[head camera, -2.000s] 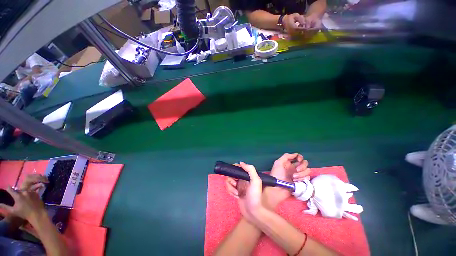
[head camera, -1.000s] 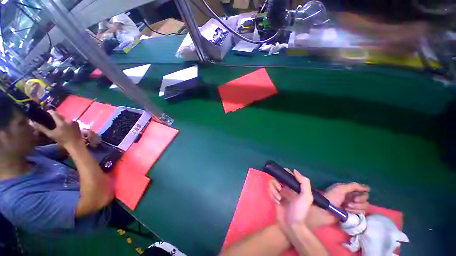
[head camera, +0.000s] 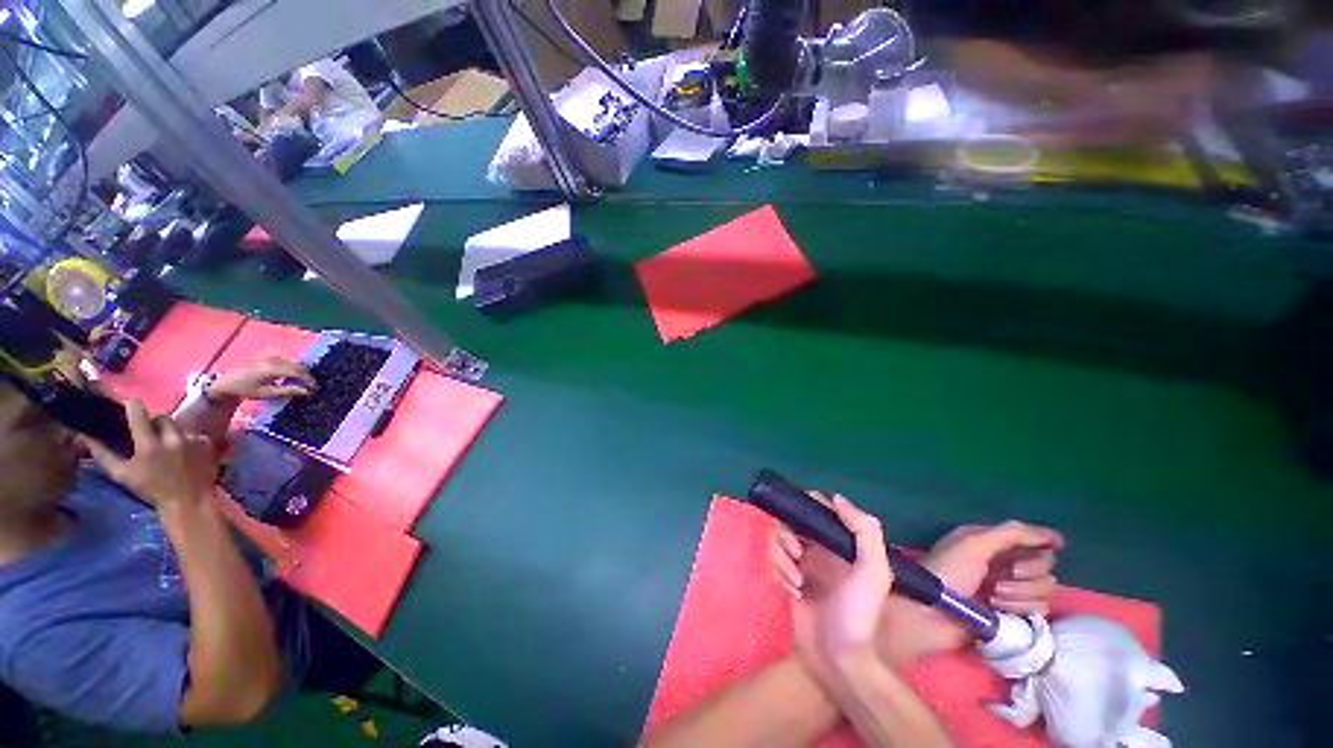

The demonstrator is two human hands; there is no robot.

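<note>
A hand tool with a black handle [head camera: 804, 514], a short metallic shaft and a white cloth-wrapped head [head camera: 1099, 681] lies slantwise over the red foam mat [head camera: 705, 621]. My forearms are crossed. My right hand [head camera: 845, 582], on the image's left, holds the handle near its middle, with fingers loosely bent round it. My left hand [head camera: 1009, 567], on the image's right, is beyond the shaft, empty, with fingers loosely curled and palm up. The tool crosses in front of my left wrist. The cloth hides what the head is made of.
A seated person [head camera: 132, 585] on the left reaches into a tray of small dark pieces [head camera: 383, 392]. A black device unit [head camera: 529, 278] lies beside a white sheet [head camera: 504, 234]. A red foam sheet [head camera: 727, 273] lies further up. A metal post [head camera: 278, 205] slants across the left.
The view has turned left, bringing the neighbouring person into view; the fan has left it. That person's far hand is now over the tray. My hands keep the same crossed pose and hold.
</note>
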